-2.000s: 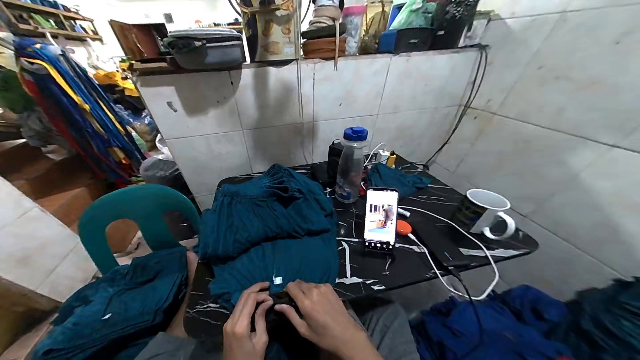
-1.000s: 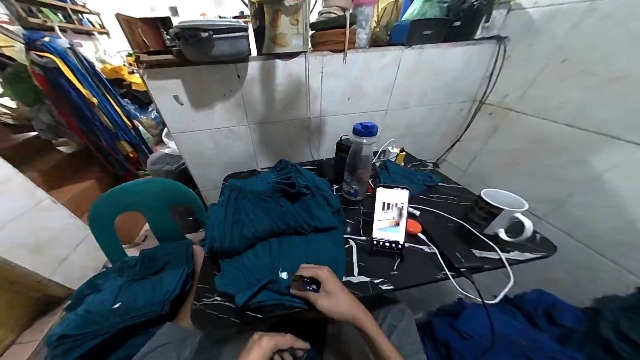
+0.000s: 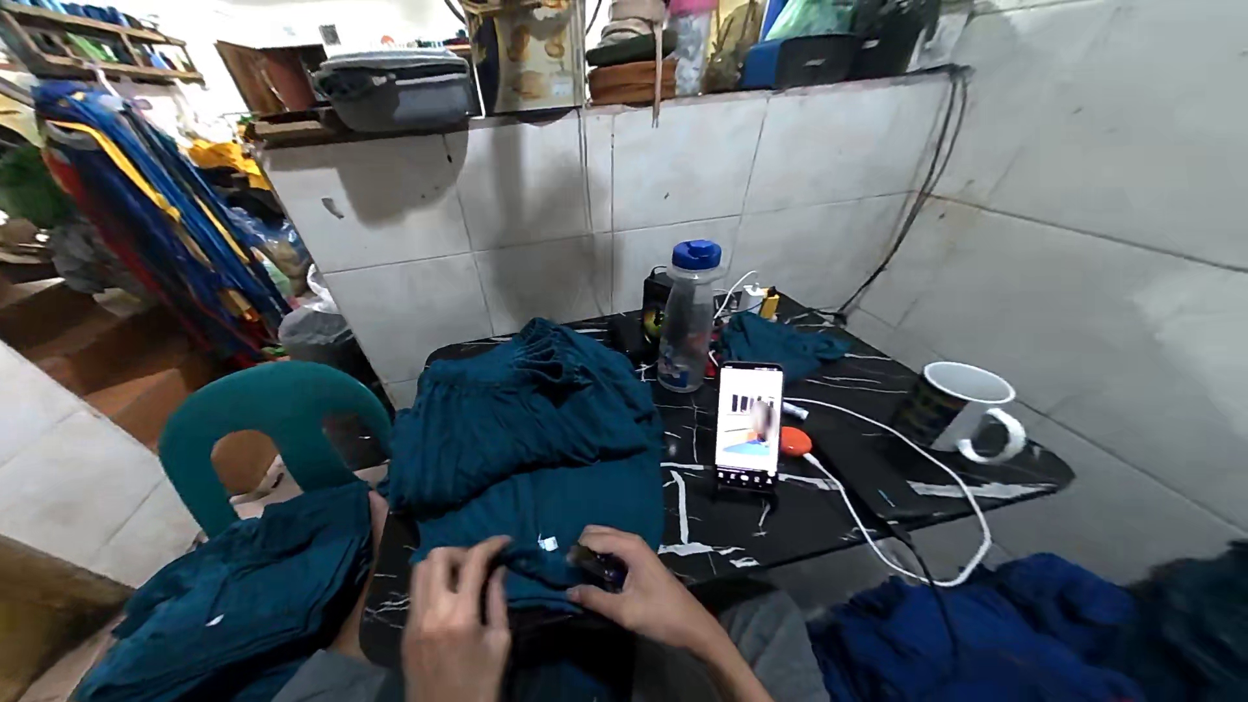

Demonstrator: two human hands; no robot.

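Observation:
Folded teal fabric garments [image 3: 526, 439] lie stacked on a black marble-patterned table, a small white tag [image 3: 548, 543] on the lowest part. At the near edge of that cloth, my left hand [image 3: 456, 609] touches it with curled fingers; whether it pinches the cloth cannot be told. My right hand [image 3: 634, 590] holds a small dark tool [image 3: 597, 567], possibly thread snips, between thumb and fingers, just right of the tag. A lit smartphone [image 3: 749, 424] stands upright to the right of the stack.
Behind the phone are a clear bottle with a blue lid [image 3: 689, 322] and a teal cloth [image 3: 780, 346]. A mug [image 3: 960, 405], white cable [image 3: 980, 526] and orange object [image 3: 795, 442] lie right. A green chair [image 3: 278, 429], more teal garments [image 3: 234, 595] and blue fabric [image 3: 975, 624] flank the table.
One second ago my left hand was low near my lap; it has moved up to the cloth's near edge. The dark tool remains in my right hand.

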